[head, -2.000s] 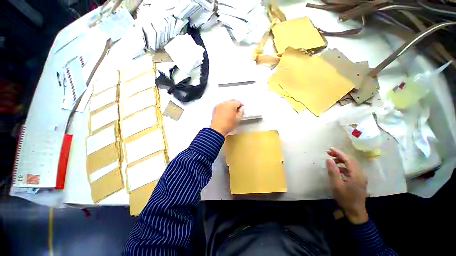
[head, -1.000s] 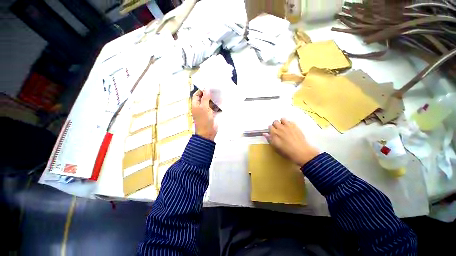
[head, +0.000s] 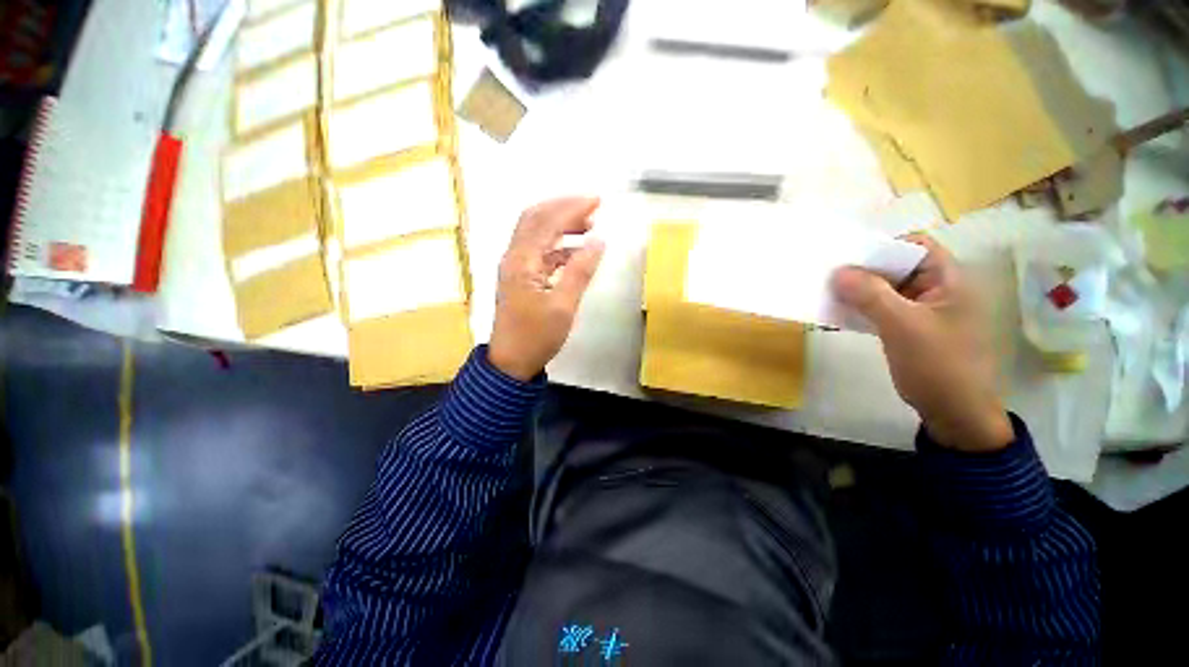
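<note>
A stack of mustard-yellow panels (head: pixel 724 358) lies at the table's front edge. My right hand (head: pixel 932 332) pinches the right end of a white card (head: pixel 763 274) between thumb and fingers and holds it over the upper part of the stack. My left hand (head: pixel 541 280) is to the left of the stack, fingers curved apart, holding nothing. Beyond the stack lies a white insert stack with a grey side edge (head: pixel 711 185). Whether the card touches the panel cannot be told.
Glued pieces (head: pixel 407 345) lie in two columns at left, beside a calendar with a red edge (head: pixel 159 215). A small brown-grey square (head: pixel 492 104) and black band (head: pixel 554 39) lie beyond. Loose tan panels (head: pixel 965 104) and a glue bottle (head: pixel 1063 306) are at right.
My right hand has moved right from the grey-edged stack and now holds a white card. My left hand has come back nearer the table edge, empty. The view has tilted down.
</note>
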